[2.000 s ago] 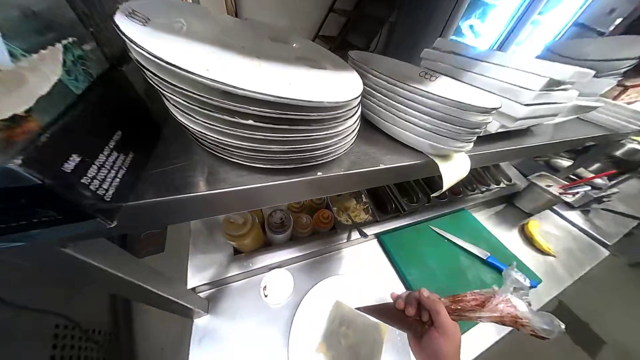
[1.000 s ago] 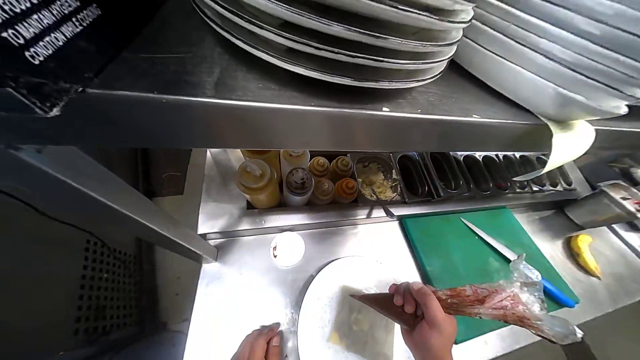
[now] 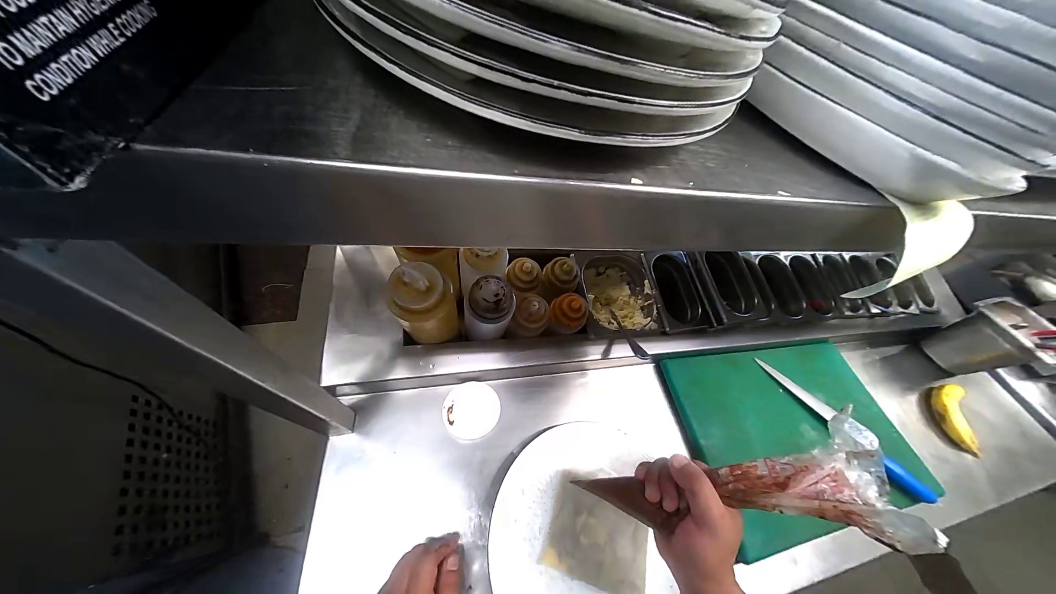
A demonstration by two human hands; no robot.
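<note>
A clear plastic piping bag (image 3: 792, 488) with brown filling is gripped in my right hand (image 3: 693, 516). Its pointed tip is over the upper left corner of a square, translucent pale sheet (image 3: 598, 532), which lies on a round white plate (image 3: 516, 495). My left hand (image 3: 425, 568) is beside the plate's left edge, fingers curled, with nothing seen in it; its lower part is cut off by the frame. Behind the plate stands a small round white dish (image 3: 471, 410) with a brown smear. The bag's loose end hangs over a green cutting board (image 3: 742, 396).
A knife (image 3: 796, 389) with a blue handle lies on the board, a banana (image 3: 954, 419) to its right. Squeeze bottles (image 3: 422, 304) and a metal container of shredded pale food (image 3: 615, 299) line the back. Above, a steel shelf (image 3: 495, 206) holds stacked plates (image 3: 577, 107).
My left hand, out of view two seconds ago, is now at the plate's left. My right hand still holds the piping bag over the plate. The view has shifted closer to the counter.
</note>
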